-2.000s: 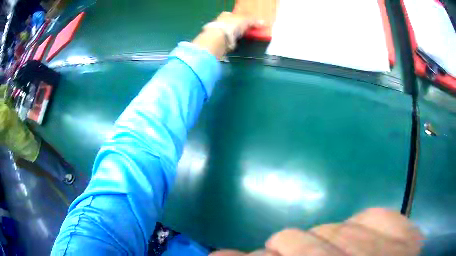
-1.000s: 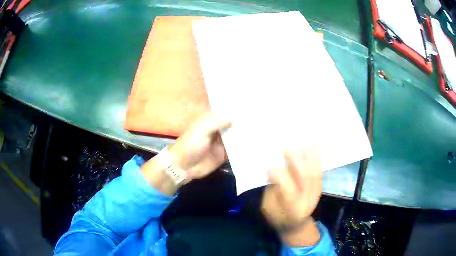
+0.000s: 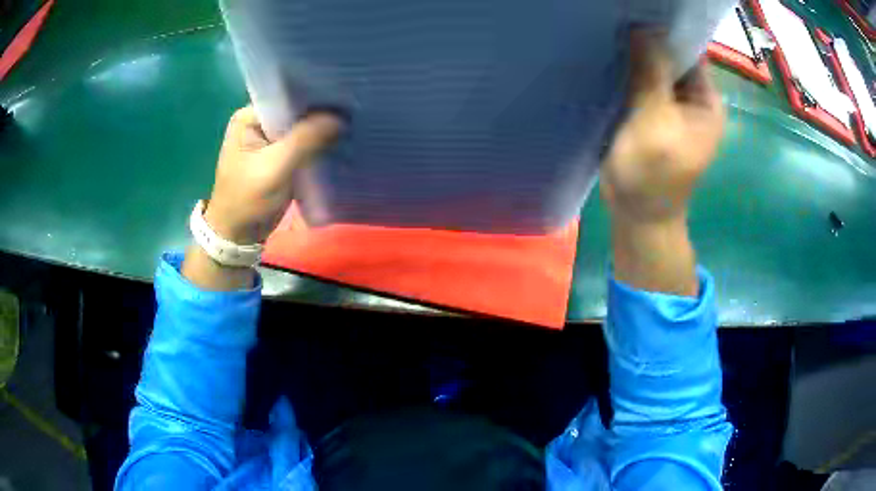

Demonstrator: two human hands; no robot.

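Observation:
A sheet stack, grey with fine parallel lines and pale side edges, is held up over the bench, its top cut off by the picture's edge. My left hand grips its left edge, thumb on the near face. My right hand, blurred, grips its right edge. The red-orange backing board lies on the bench below and behind the stack, its near edge at the bench's front edge. The stack hides the rest of the board.
Clamped packs with red edges and white tops lie at the upper right. A small dark piece lies on the green bench at the right. A red piece shows at the upper left. Dark areas lie below the bench edge.
The white sheet that both hands held over the bench now shows as a raised grey stack, gripped at both sides. The board now lies nearer, in the middle. The hands have moved apart.

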